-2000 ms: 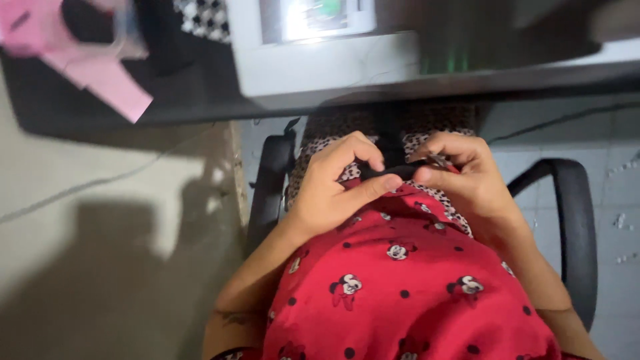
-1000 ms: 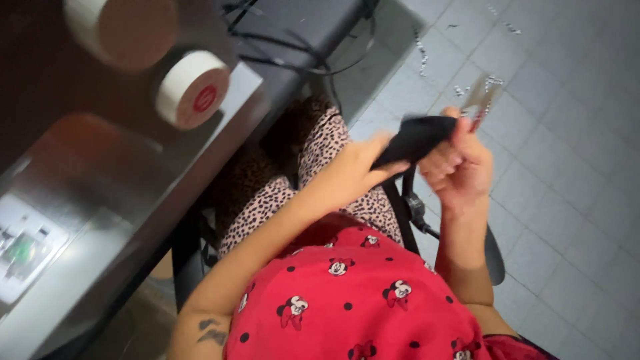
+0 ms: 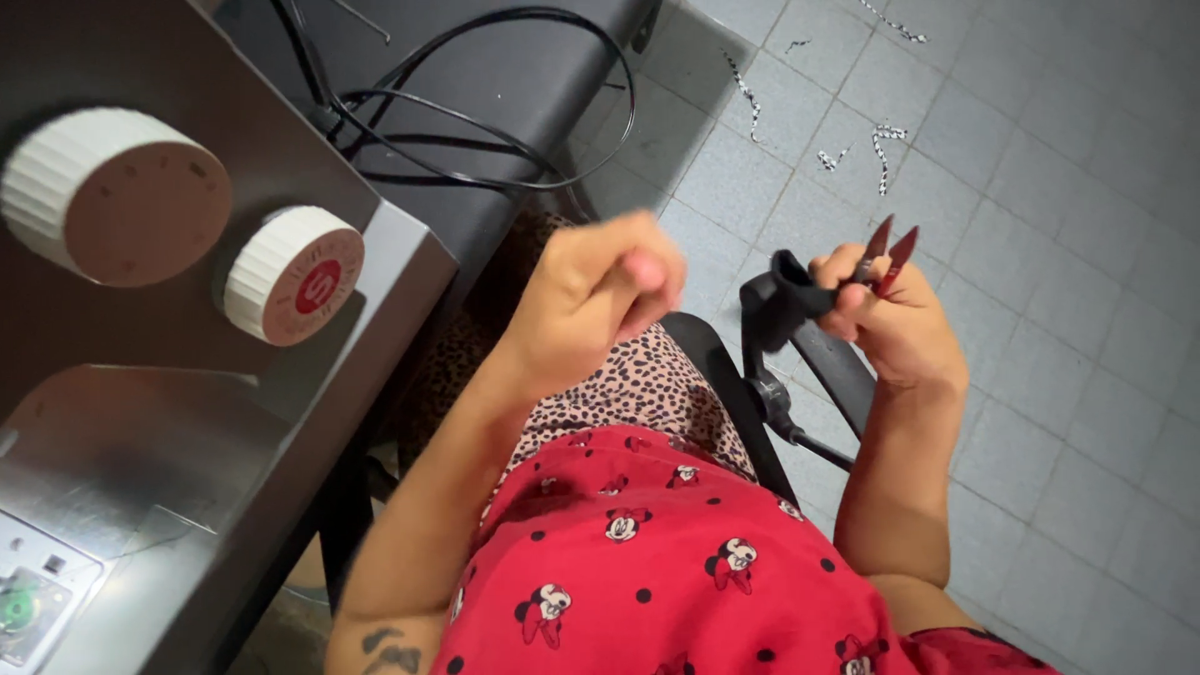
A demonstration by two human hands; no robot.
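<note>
My right hand [image 3: 891, 309] is raised over the chair's armrest and holds a piece of black fabric [image 3: 786, 298] between thumb and fingers. In the same hand is a small red-handled cutting tool, probably thread snips [image 3: 889, 255], its two pointed tips sticking up past the fingers. My left hand [image 3: 605, 291] is above my lap, its fingers curled in and slightly blurred; nothing can be seen in it. A gap separates it from the fabric.
At left is a sewing machine [image 3: 281, 412] with a large white dial [image 3: 112, 197] and a smaller one [image 3: 295, 275]. Black cables [image 3: 469, 117] loop on the dark table [image 3: 506, 47]. A black chair armrest [image 3: 830, 375] stands beside me. Patterned scraps [image 3: 886, 155] lie on the tiled floor.
The view has swung toward the floor on the right. My left hand has let go of the black fabric, which both hands held before; my right hand keeps it.
</note>
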